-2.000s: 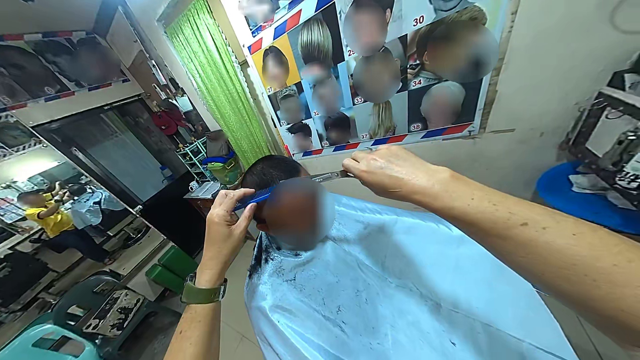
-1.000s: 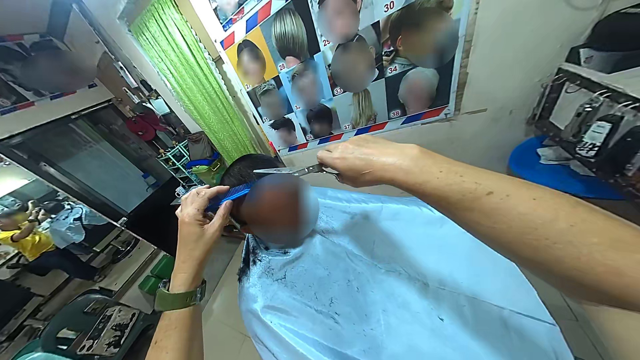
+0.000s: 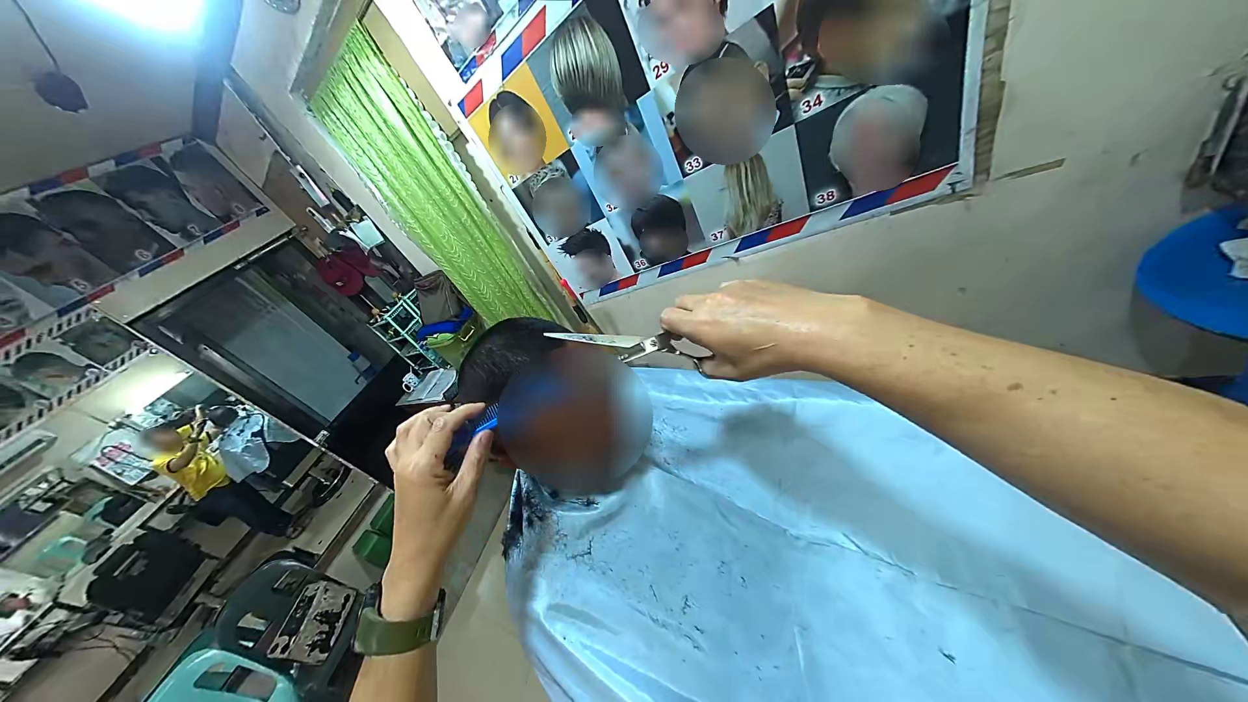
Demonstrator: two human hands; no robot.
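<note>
A seated person with short dark hair (image 3: 507,356) is draped in a light blue barber's cape (image 3: 780,546) sprinkled with hair clippings. My left hand (image 3: 439,463), a watch with a green strap on its wrist, grips a blue comb (image 3: 485,421) against the side of the head. Metal haircutting scissors (image 3: 639,346) are in my right hand (image 3: 746,330), their blades reaching over the top front of the hair. The blades look slightly apart. Blur hides the face and part of the comb.
Behind the person, a hairstyle poster (image 3: 799,219) hangs on the wall beside a green curtain (image 3: 419,156). A blue round table (image 3: 1199,273) stands at the right. Plastic chairs (image 3: 229,673) are at lower left, below a mirror (image 3: 146,468) reflecting a person in yellow.
Since two seconds ago, the scissors have come across to the top front of the head, and my right hand is nearer to it. The comb stays at the side of the head.
</note>
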